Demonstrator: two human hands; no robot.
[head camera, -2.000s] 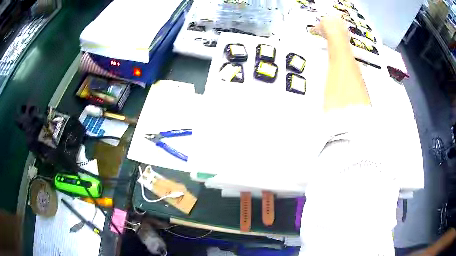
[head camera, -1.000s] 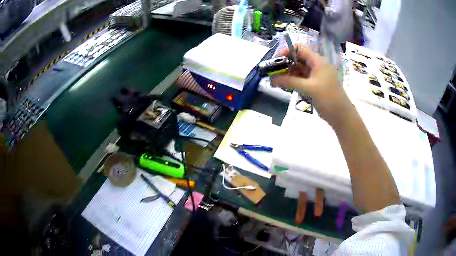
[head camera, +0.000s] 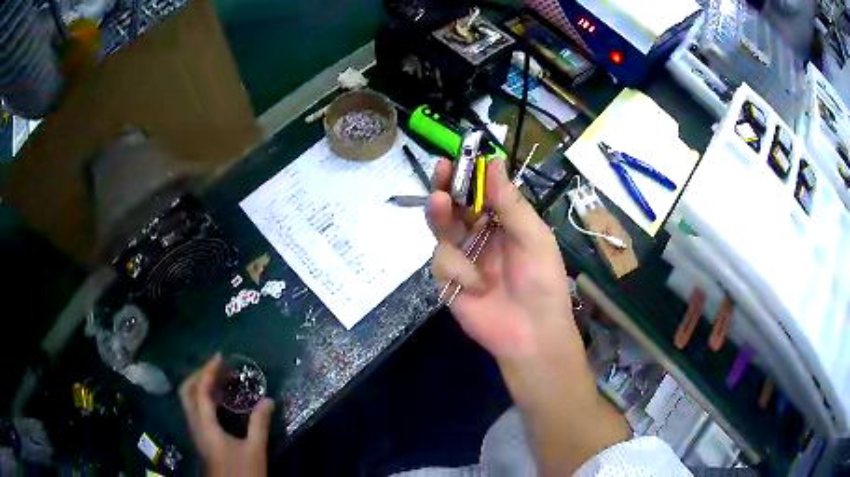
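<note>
My right hand (head camera: 503, 270), bare, is raised over the paper sheet's right edge. Its fingers hold a small watch unit (head camera: 466, 168) on edge, with a yellow-edged part on its right side. Thin metal tweezers (head camera: 478, 244) also lie in this hand, below the unit. My left hand (head camera: 224, 419), bare, is low at the left with its fingers around a clear round dish (head camera: 244, 384) of dark reddish bits. The dish stands on the green mat (head camera: 177, 345).
White paper sheet (head camera: 345, 233) at centre with tweezers-like tool. Round tub (head camera: 361, 126), bright green tool (head camera: 436, 130) and black box behind. Fume fan (head camera: 186, 265) and red-and-white pads (head camera: 244, 300) at left. Blue-handled cutters (head camera: 638, 177) and white trays (head camera: 746, 270) at right.
The view has swung left and down over the mat. My right hand, with the watch unit, has moved from the trays to above the paper. My left hand has come into view at the dish.
</note>
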